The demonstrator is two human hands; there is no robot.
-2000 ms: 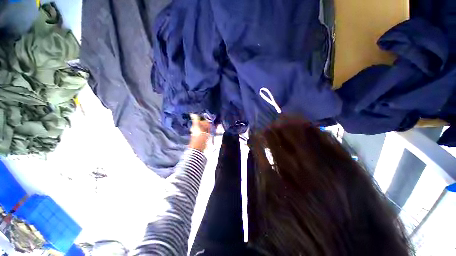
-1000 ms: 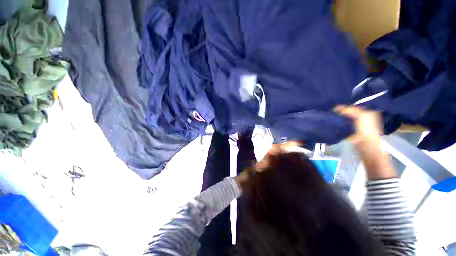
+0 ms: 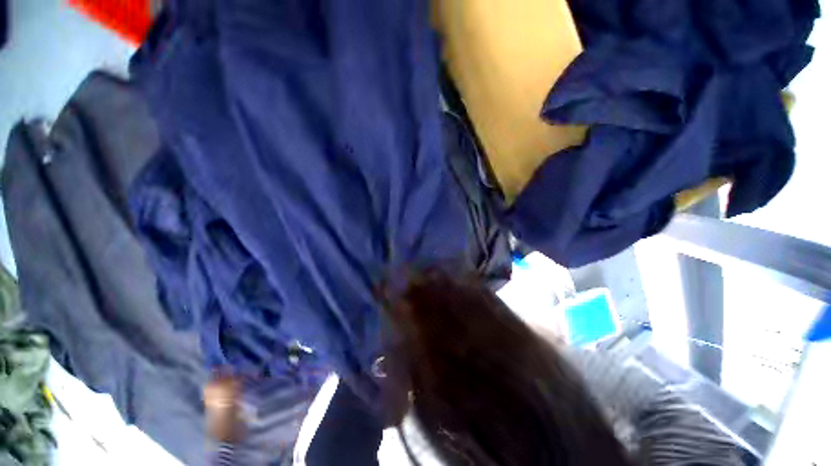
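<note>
A large heap of navy garments (image 3: 310,136) lies in front of me, with long folds running down to its near edge. My left hand (image 3: 223,410) is small and blurred at the lower left, against the dark cloth below the navy heap; its grip cannot be made out. My right hand is hidden behind long dark hair that hangs across the lower middle; only my grey striped right sleeve shows at the lower right. A dark grey garment (image 3: 109,255) lies along the left side of the heap.
A tan board or box side (image 3: 510,100) stands right of the heap. More navy cloth (image 3: 638,164) hangs over it at the right. Olive cloth (image 3: 23,391) is at the left edge. A pale frame (image 3: 756,250) and a bright blue panel (image 3: 590,317) are at the right.
The view has shifted, so the board and grey garment sit further left. My right hand has gone behind the hair. My left hand now shows at the lower left. The navy heap's folds lie differently.
</note>
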